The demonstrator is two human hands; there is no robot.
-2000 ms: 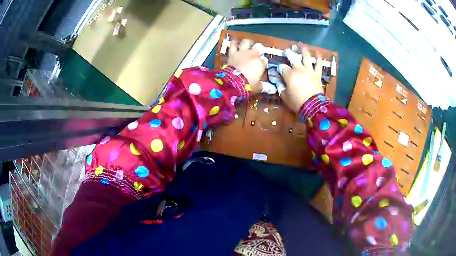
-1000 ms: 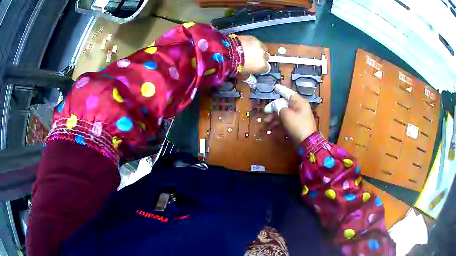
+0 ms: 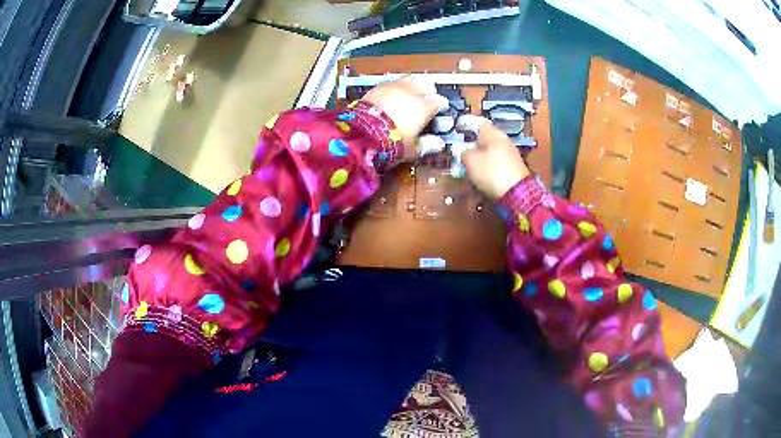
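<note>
An orange-brown loading fixture [image 3: 377, 244] lies in front of me with a silver-white clamp bar [image 3: 488, 79] across its top. A dark round-windowed housing [image 3: 507, 121] sits at its upper right. Another dark housing [image 3: 448, 118] sits in the middle, between my hands and partly covered by them. My left hand [image 3: 404, 111], with white finger cots, rests over the fixture's upper left and reaches the middle housing from the left. My right hand [image 3: 488, 154], also with finger cots, touches near that housing's lower right edge. The fingertips are blurred, and whether they grip anything cannot be told.
A slotted orange-brown plate [image 3: 646, 197] lies at the right. White sheets [image 3: 685, 51] are at the upper right. A tan board [image 3: 231, 94] with small pieces is at the upper left. Crumpled white cloth [image 3: 709, 373] is at the lower right. A brush [image 3: 769, 221] lies at the right edge.
My left hand has moved down from the clamp bar's middle to beside the middle housing. The bar's left part now shows. My right hand has moved slightly up and left to that housing.
</note>
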